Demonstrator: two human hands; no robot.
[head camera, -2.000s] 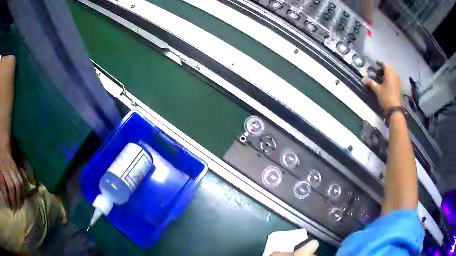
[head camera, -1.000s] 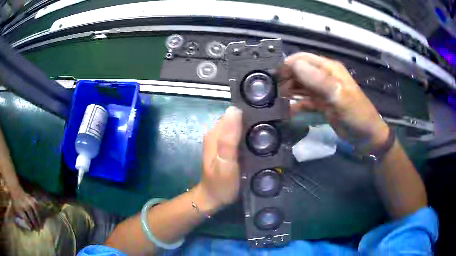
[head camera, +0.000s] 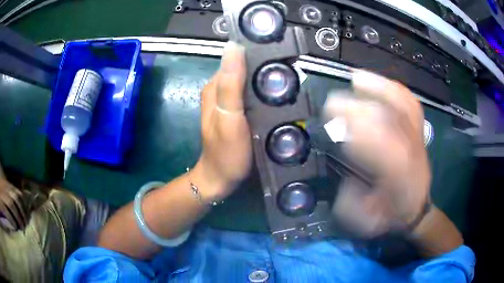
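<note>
A long grey bracket plate (head camera: 271, 114) with four round black-ringed lens units (head camera: 288, 143) stands almost upright in front of me. My left hand (head camera: 225, 119) grips its left edge, with the fingers behind the plate out of sight. My right hand (head camera: 381, 155) is blurred, to the right of the plate and apart from it; whether it holds anything cannot be told. A small yellow spot (head camera: 301, 125) shows by the third lens unit. Thin dark tweezers (head camera: 348, 167) show between the plate and my right hand.
A blue bin (head camera: 113, 105) at the left holds a dropper bottle (head camera: 82, 105). A white wipe (head camera: 335, 129) is partly behind my right hand. A dark parts tray (head camera: 376, 52) with clear round pieces lies beyond the bench edge. Another person's hand (head camera: 12, 204) is at the far left.
Both hands were apart, the right reaching to the far line; then the plate appeared in my left hand. Since then the plate has risen in view and tilted, and my right hand has moved down from its top.
</note>
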